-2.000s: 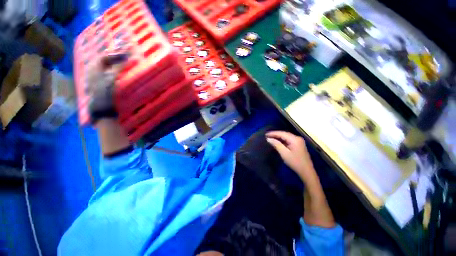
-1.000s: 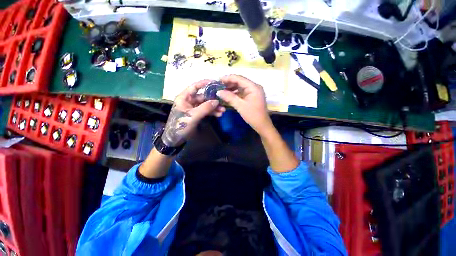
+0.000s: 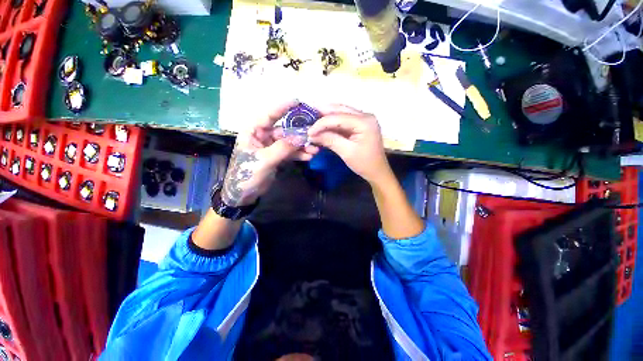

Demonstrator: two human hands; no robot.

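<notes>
A round dark watch case (image 3: 300,118) with a ringed face is held up at the bench's front edge, in front of the white and cream sheets. My left hand (image 3: 262,151) grips it from the left and below. My right hand (image 3: 352,137) is at its right side, thumb and fingertips closed at its lower right edge. A small clear, glossy piece, possibly film (image 3: 296,135), shows at the case's lower edge between the fingertips. Whether my right fingers hold this piece or the case is hard to tell.
Hanging screwdriver (image 3: 384,39) above the sheets. Yellow-handled tool (image 3: 477,99) and black fan (image 3: 543,102) at right. Loose round housings (image 3: 75,96) on the green mat. Red tray (image 3: 70,166) at left; black tray (image 3: 571,275) on red trays at right.
Two seconds ago my left hand was at the red trays and my right hand was empty. Since one second ago the case has tilted, showing its ringed face, and the clear piece now shows.
</notes>
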